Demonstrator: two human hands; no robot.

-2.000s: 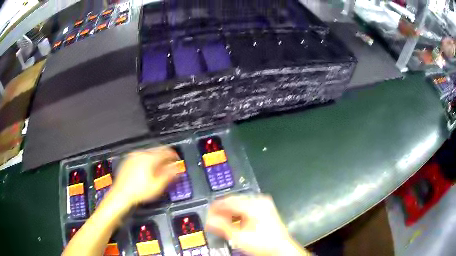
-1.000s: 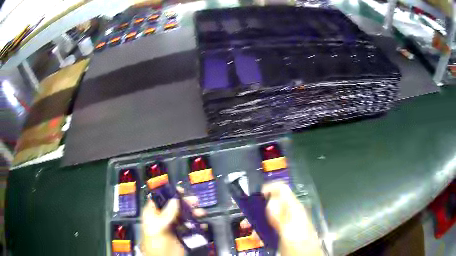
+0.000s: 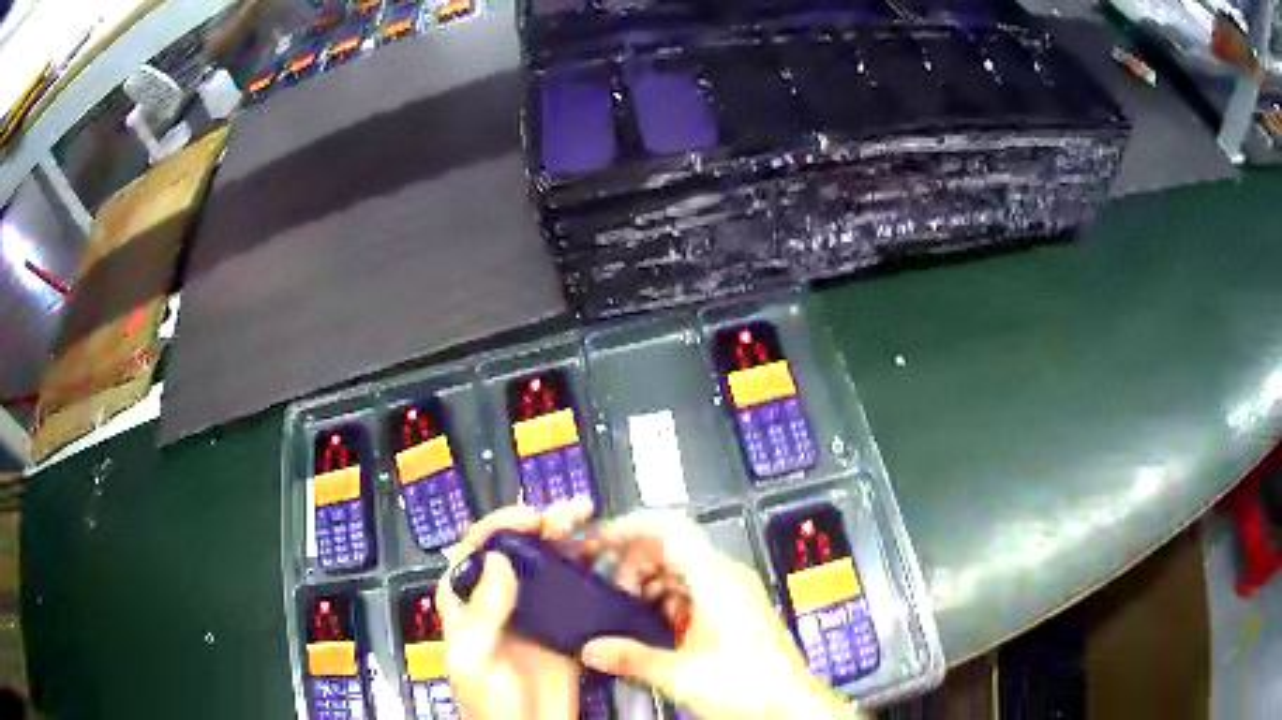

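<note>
A dark purple keypad phone [image 3: 570, 598] is held between both hands above the clear tray, its plain purple back side up. My left hand [image 3: 492, 605] grips its left end, thumb on top. My right hand [image 3: 703, 605] holds its right end, thumb along the near edge. The clear tray [image 3: 914, 605] lies below with several keypad phones, such as one at its back right [image 3: 771, 408]. One back-row pocket has no phone and shows a white label [image 3: 655, 457]. The hands hide part of the front row.
A black tray stack [image 3: 844, 211] with two purple back covers [image 3: 578, 124] stands behind the tray. A dark mat [image 3: 380, 253] lies to the left, with cardboard [image 3: 127, 281] beyond. Another phone tray [image 3: 352, 42] is at the back left. A red stool [image 3: 1255, 521] shows at right.
The phone in my left hand and the purple cover in my right were apart; now both hands meet on one purple-backed phone. Two covers remain in the front pockets, where three showed earlier.
</note>
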